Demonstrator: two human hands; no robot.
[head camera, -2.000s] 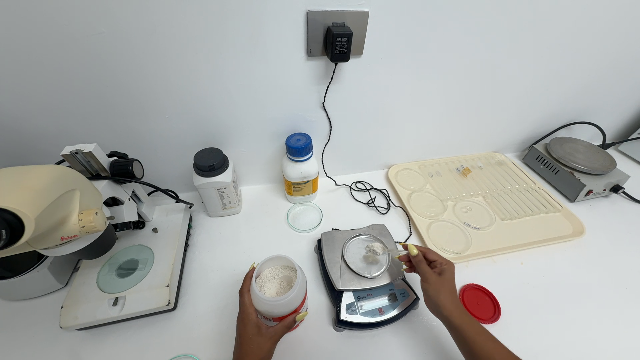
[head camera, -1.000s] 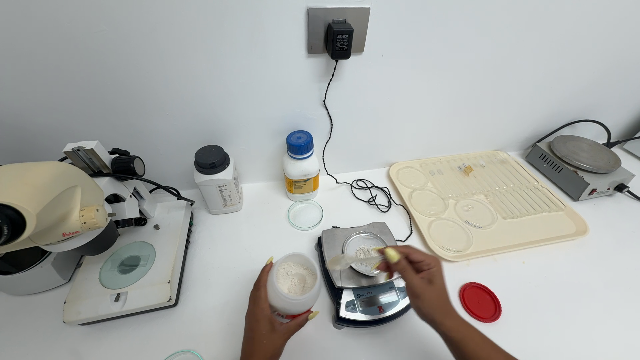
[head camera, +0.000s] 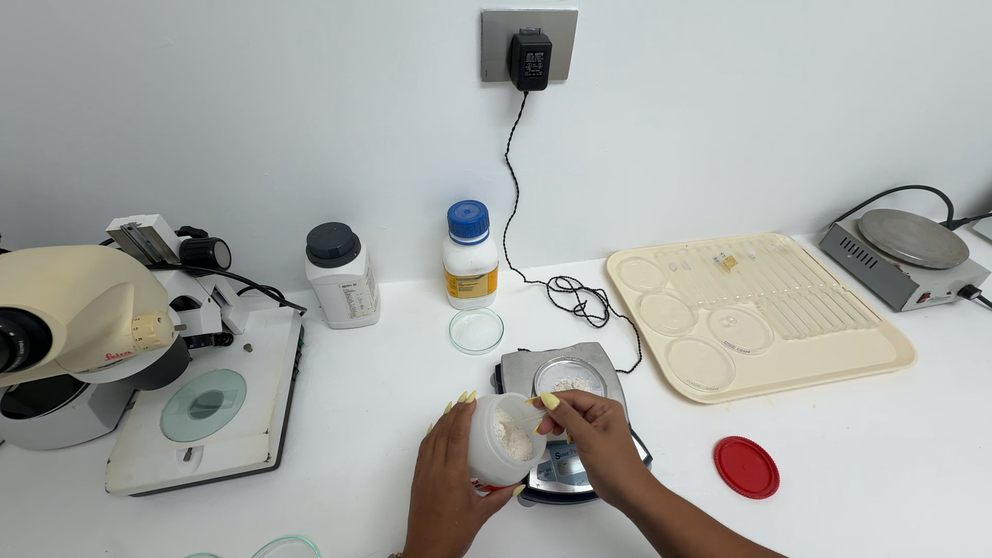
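Observation:
My left hand (head camera: 453, 473) grips a white plastic jar (head camera: 490, 457) of off-white powder (head camera: 513, 435), tilted to the right. At the jar's mouth, my right hand (head camera: 585, 434) pinches a small pale scoop or spatula, mostly hidden by the fingers and the rim. Behind both hands stands a digital balance (head camera: 604, 356), partly covered by them. A glass dish (head camera: 571, 364) with some powder in it rests on its pan. The red screw lid (head camera: 746, 467) lies to the right of the balance.
A stereo microscope (head camera: 85, 310) stands at left. Behind are a black-capped bottle (head camera: 341, 291), a blue-capped bottle (head camera: 470, 260) and a glass dish (head camera: 476, 332). At right are a cream tray (head camera: 837, 353) of glassware and a hot plate (head camera: 914, 238). A black cord (head camera: 510, 194) runs to the balance.
My right hand has moved left from over the balance's dish to the jar's mouth. My left hand has brought the jar closer to the balance and tilted it. More powder shows in the dish.

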